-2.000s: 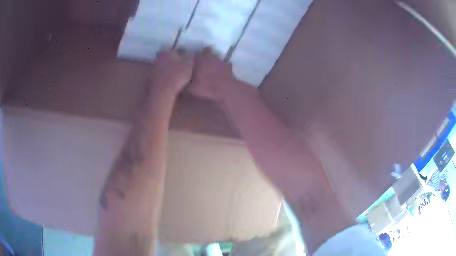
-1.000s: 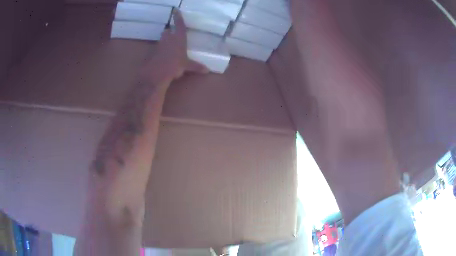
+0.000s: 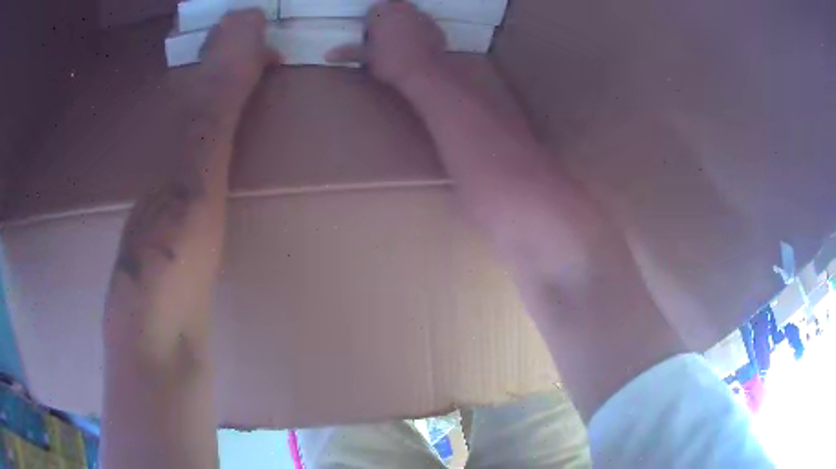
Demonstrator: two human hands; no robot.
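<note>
White product boxes lie in rows inside a large brown shipping carton, at the top edge of the picture. My left hand is on the left part of the nearest row, fingers over the box edges. My right hand is on the same row further right, its thumb along the near face. Both hands are bare and slightly blurred. Whether the fingers grip the boxes or only press on them cannot be made out.
A wide brown carton flap folds out toward my beige trousers. The tall carton wall stands on the right. Yellow and green clutter shows at the lower left, bright blurred clutter at the lower right.
My right hand has come back from the upper right onto the row. My left hand has moved left. The single box that jutted out nearest me now shows no longer; the front row looks even.
</note>
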